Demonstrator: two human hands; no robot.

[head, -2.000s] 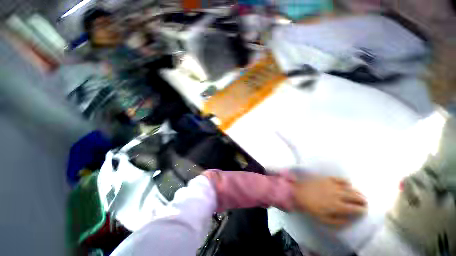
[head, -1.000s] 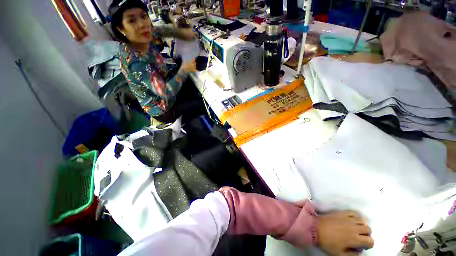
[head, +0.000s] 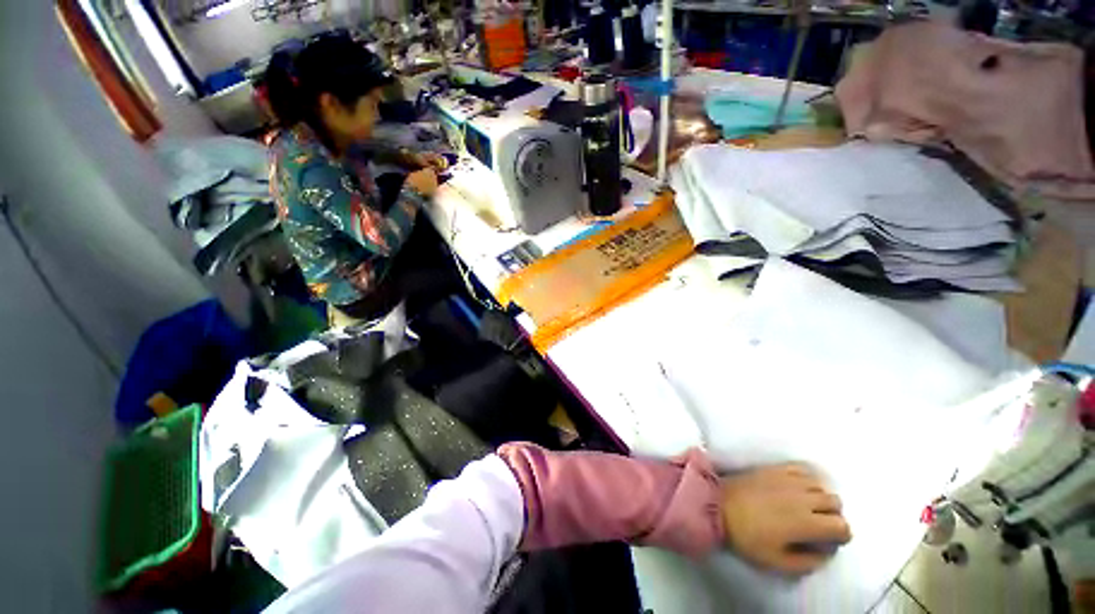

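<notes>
My left hand, in a pink cuff, lies with bent fingers on a pale garment panel spread over the white table. Whether the fingers grip the cloth cannot be told. The panel runs from under the hand back towards a stack of pale cut pieces with dark edges. Part of a cream sewing machine shows at the lower right, beside the panel. My right hand is not in view.
An orange-edged brown strip lies along the left table edge. Beyond it are a black flask, another machine and a seated person. Pale and dark cloth hangs at the left near a green basket. Pink cloth lies behind.
The view has steadied and shifted, showing more of the machine at the right. The seated person has turned from facing me to looking down at their work. My left hand stays on the panel.
</notes>
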